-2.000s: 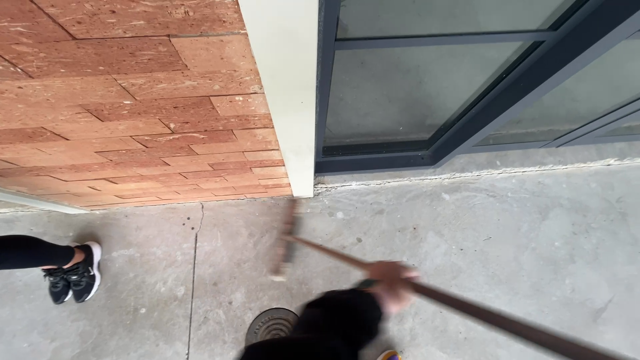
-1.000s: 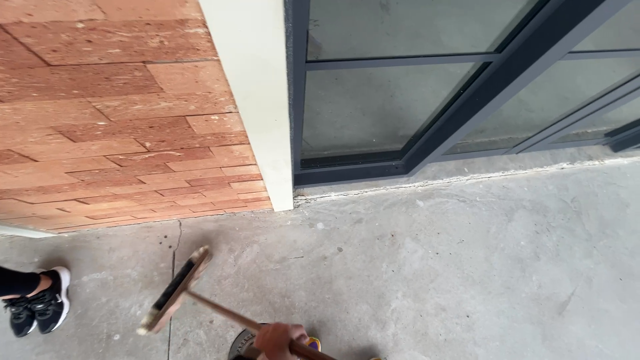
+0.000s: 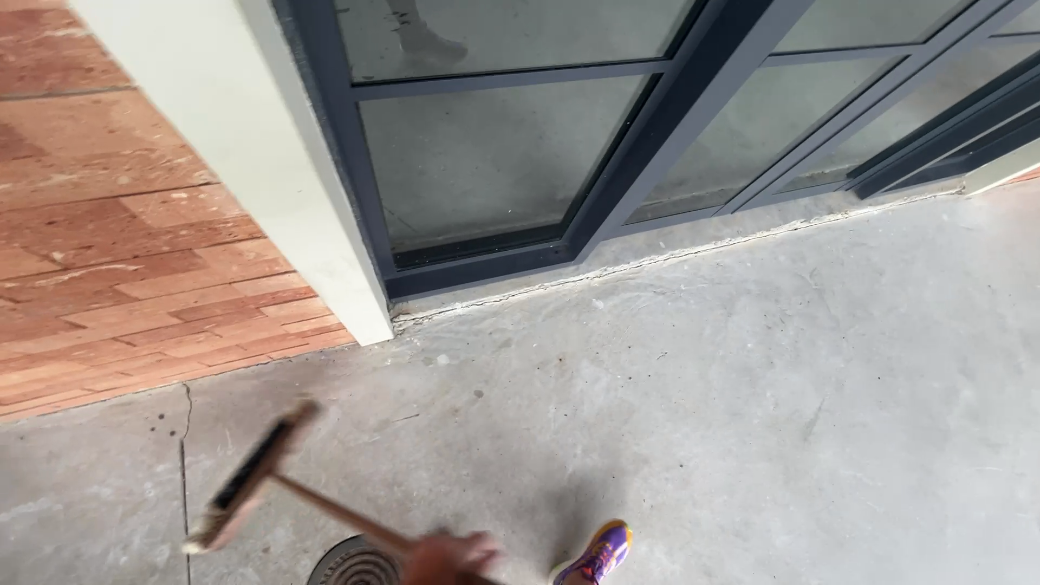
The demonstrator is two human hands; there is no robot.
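A push broom with a wooden head and dark bristles shows at the lower left, tilted over the concrete floor. Its wooden handle runs down to the right to my left hand, which is blurred and closed around it at the bottom edge. Whether the bristles touch the floor cannot be told. Beside the handle lies a round ribbed metal cover, partly hidden by the handle and hand. My right hand is outside the view.
A brick wall and a pale post stand at the left. Dark-framed glass panels run along a cracked floor joint. A purple shoe is at the bottom; a floor crack lies behind the broom head.
Since the first frame the broom head has swung away from the foot of the post, leftward to the floor crack. Another person's black shoes at the left have left the view.
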